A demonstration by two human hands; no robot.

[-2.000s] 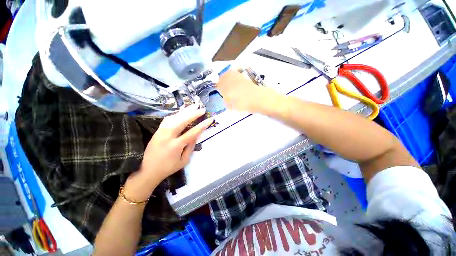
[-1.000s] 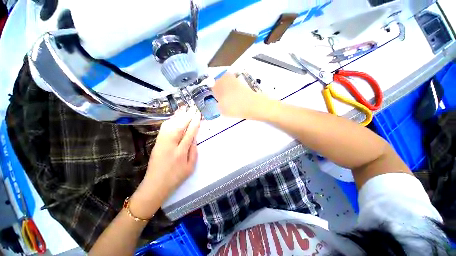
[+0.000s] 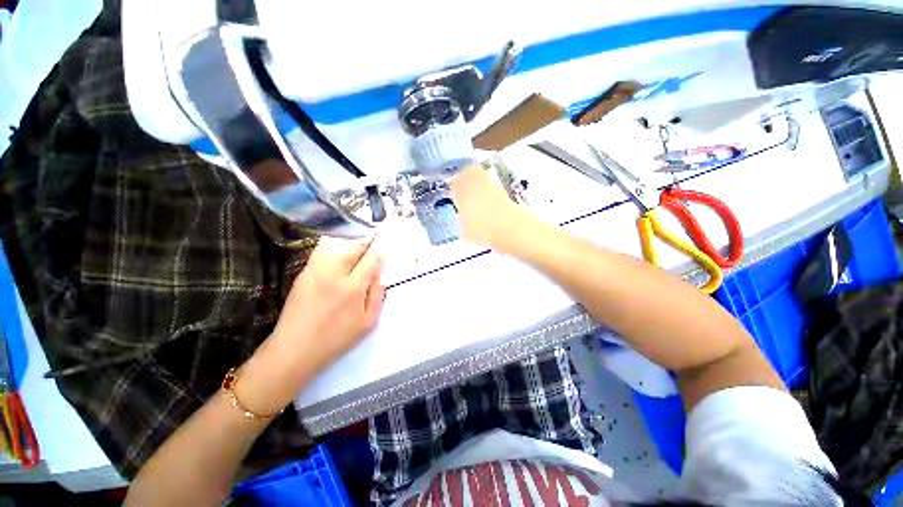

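The dark plaid garment (image 3: pixel 163 243) lies bunched left of the white sewing machine head (image 3: pixel 327 50). My left hand (image 3: pixel 332 297) rests on the table at the garment's right edge, fingertips together near the presser foot (image 3: pixel 374 203); whether they pinch cloth cannot be told. My right hand (image 3: pixel 487 210) is just right of the grey-blue cylindrical attachment (image 3: pixel 442 220), with its fingertips hidden behind it and the ribbed knob (image 3: pixel 443 149). What it touches or holds cannot be told. The shiny chrome guard (image 3: pixel 262 149) curves down above my left fingertips.
Shears with red and yellow handles (image 3: pixel 683 238) lie right of my right hand, near tweezers (image 3: pixel 572 161) and a purple-pink tool (image 3: pixel 705 154). A brown card (image 3: pixel 520 121) is behind the attachment. Other shears (image 3: pixel 18 428) lie far left. A blue crate (image 3: pixel 777 292) stands below the table.
The view has turned and shifted, showing more of the machine arm. Both hands stay near the needle. The dark strip seen at my left fingertips two seconds ago no longer shows.
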